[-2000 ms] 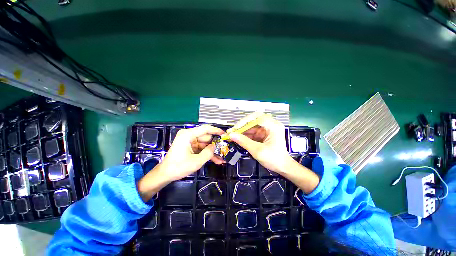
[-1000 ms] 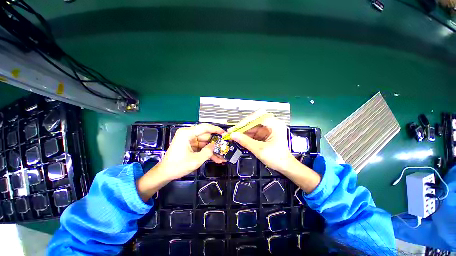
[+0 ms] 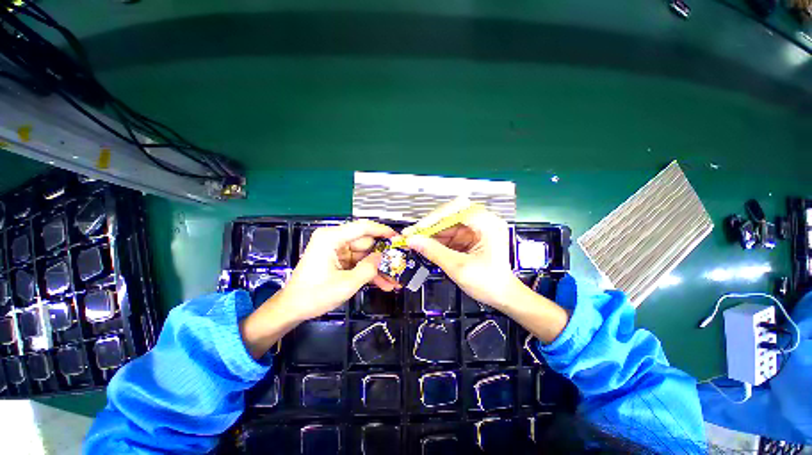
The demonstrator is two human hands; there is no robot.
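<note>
My left hand pinches a small electronic module, dark and silver with gold and white parts, above the tray. A grey block shows at the module's lower right side. My right hand holds slim yellow tweezers, slanting down to the left with the tip at the module's upper edge. Fingers partly hide the module and the tip. The glossy black blister tray lies under both hands. A striped strip sheet lies flat just beyond the tray.
A spare striped sheet lies angled at right, with loose black parts beyond it. A power strip with a white cable is at far right. A second blister tray is at left, below a metal rail with black cables.
Both hands stay almost in place at the module. The right fingers and the tweezers have shifted only very slightly.
</note>
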